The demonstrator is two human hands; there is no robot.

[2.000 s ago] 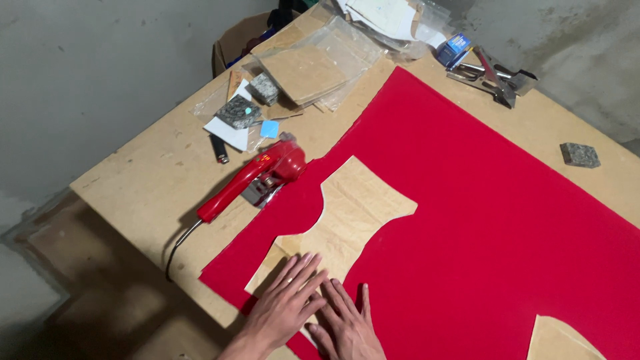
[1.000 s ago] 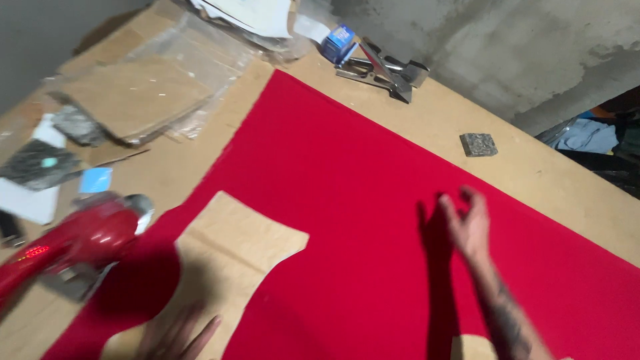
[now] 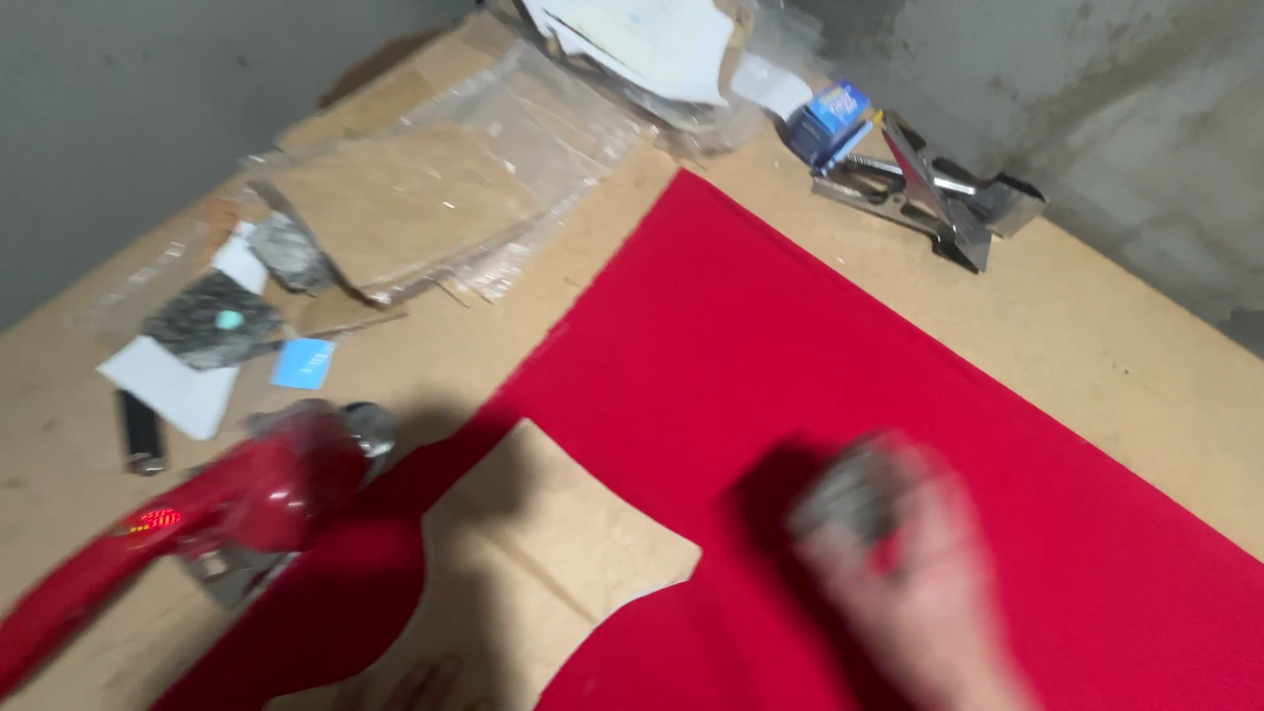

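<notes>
My right hand, blurred by motion, holds a grey speckled stone block above the red fabric. Left of it a tan paper pattern piece with curved sides lies flat on the fabric. At the bottom edge, the fingers of my left hand rest on the pattern; the rest of that hand is out of view. A red electric cutting tool with a metal base stands by the fabric's left edge.
On the wooden table lie metal brackets, a blue box, plastic-wrapped brown paper, another stone piece, a blue paper square and a black-handled object. Grey walls stand behind.
My right hand has gone from the pattern to the right, where the stone lay on the table, and come back left with it. My left hand stays on the pattern. The view has shifted.
</notes>
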